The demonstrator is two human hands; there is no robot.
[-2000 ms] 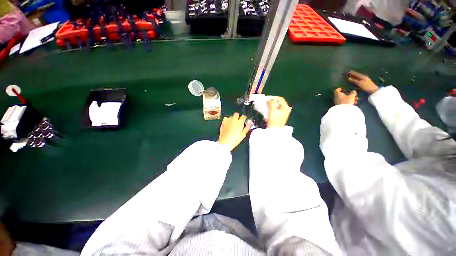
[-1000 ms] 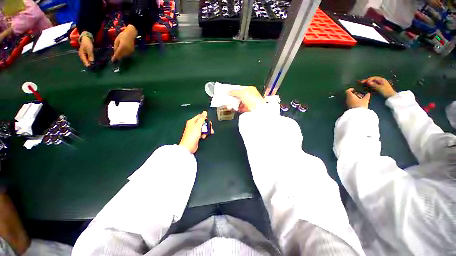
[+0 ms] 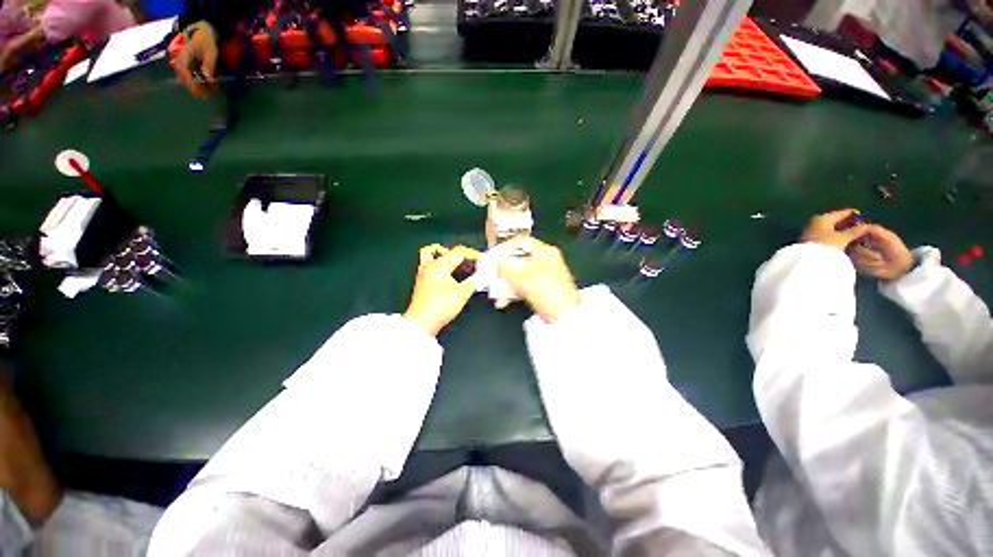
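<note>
My left hand (image 3: 439, 289) holds a small dark watch head (image 3: 466, 268) between thumb and fingers, mostly hidden. My right hand (image 3: 544, 280) holds a crumpled white cloth (image 3: 495, 268) against it, and the hands nearly meet. The clear solvent bottle (image 3: 510, 213) stands just beyond the hands, its lower part hidden by the cloth and right hand. Its translucent flip lid (image 3: 477, 185) is open to the left. Several dark-topped watch heads (image 3: 650, 235) lie to the right, by the foot of the metal post.
A slanting metal post (image 3: 677, 100) rises right of the bottle. A black box (image 3: 317, 218) with white wipes stands left. Further left are a dark holder and clustered watch heads (image 3: 133, 261). A red tray (image 3: 762, 63) lies far right. Other workers' hands show at right (image 3: 871, 245) and far left (image 3: 197, 59).
My right hand has brought the cloth from over the bottle back to the watch head in my left hand. A dark strap now lies before the worker opposite, whose one hand has drawn back.
</note>
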